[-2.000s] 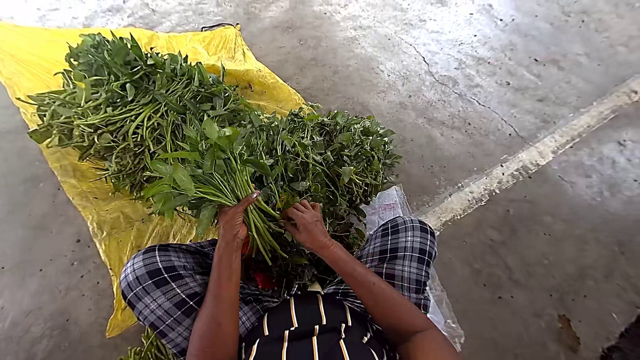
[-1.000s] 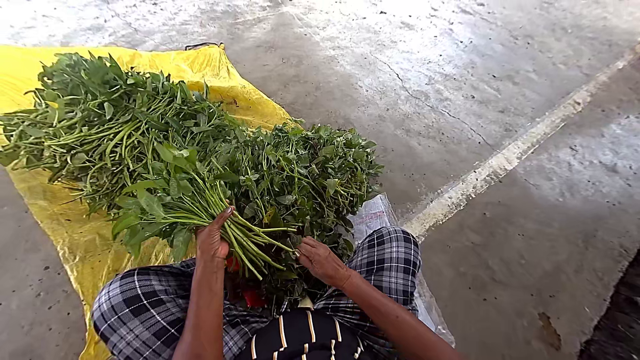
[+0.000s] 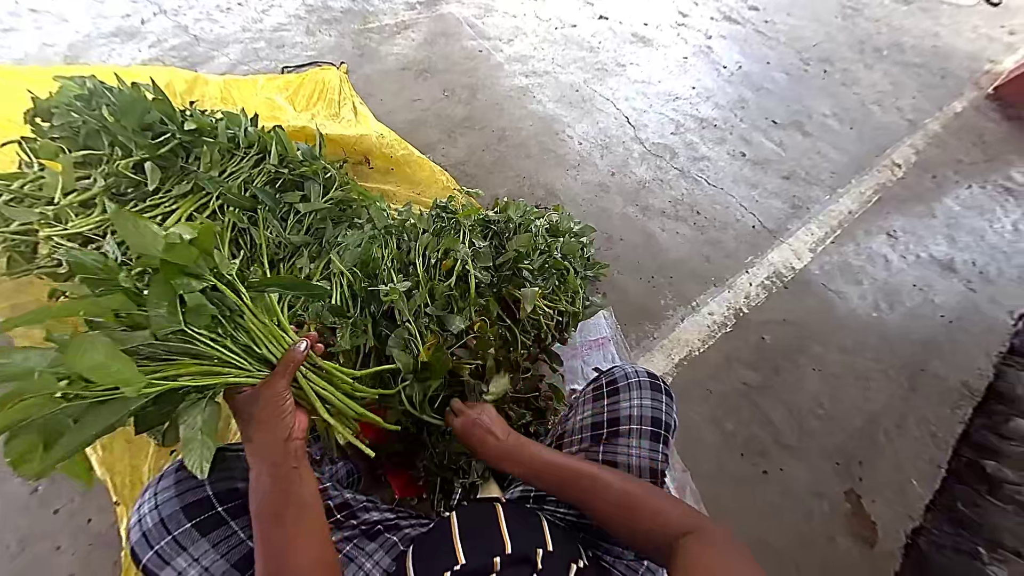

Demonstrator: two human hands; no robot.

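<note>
My left hand is closed around a bunch of leafy green stems, its leaves fanning out to the left and its cut ends pointing right. To the right of those ends, my right hand is low over the near edge of a heap of greens, its fingers together by a thin stem; whether they grip it is not clear. A larger pile of long-stemmed greens lies at the upper left, joined to the heap. Something red shows partly under the greens between my legs.
A yellow plastic sheet lies beneath the pile on the concrete floor. A whitish plastic sack shows beside my right knee. A pale raised strip crosses the floor at the right, and a dark rough area borders the lower right.
The bunch in my left hand has tilted over, its leaves now pointing left rather than up and left. My right hand has moved away from the bunch's stems, down and to the right.
</note>
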